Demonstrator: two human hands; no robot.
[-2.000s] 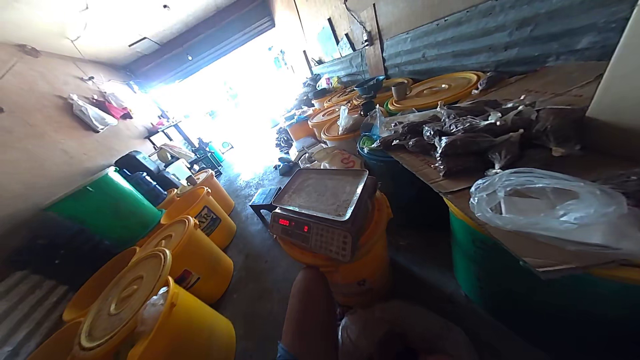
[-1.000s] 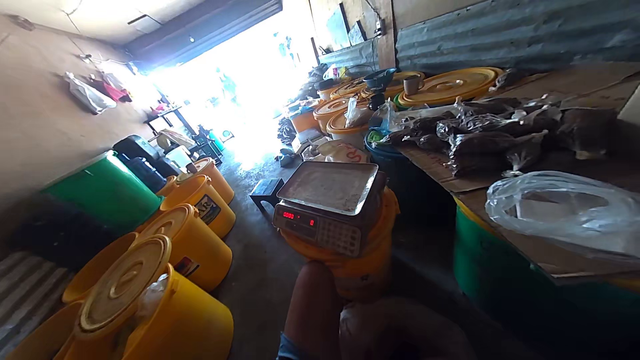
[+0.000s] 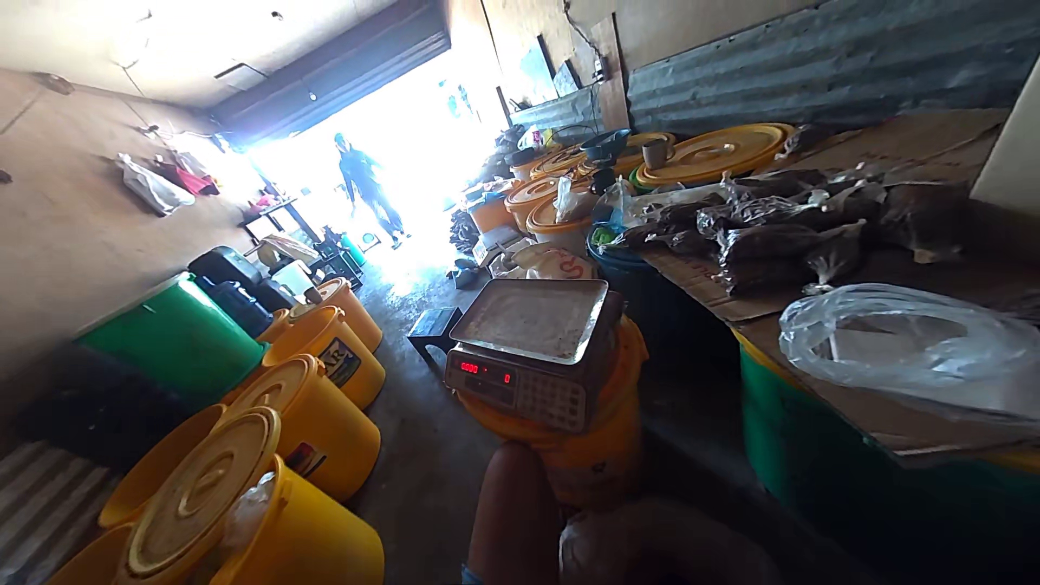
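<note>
Neither my left hand nor my right hand shows in the head view. A digital scale (image 3: 520, 390) with red lit digits stands on a yellow plastic bucket (image 3: 597, 455) in front of my bare knee (image 3: 516, 512). Nothing lies on its metal pan (image 3: 532, 318). To the right, several tied clear plastic bags of dark contents (image 3: 768, 244) lie on cardboard (image 3: 699, 284). Nearer to me on that cardboard is a bundle of clear plastic (image 3: 902, 345). A pale sack (image 3: 650, 540), partly in shadow, is at the bottom beside my knee.
Yellow buckets (image 3: 325, 431), some lidded, line the left side by a green tub (image 3: 179, 333). A small dark stool (image 3: 435, 325) stands behind the scale. Lidded buckets (image 3: 715, 150) and a corrugated metal sheet (image 3: 772, 73) are at the back right. A person (image 3: 366, 187) is at the bright doorway.
A person now shows clearly in the doorway. The scale and the bags have stayed in place.
</note>
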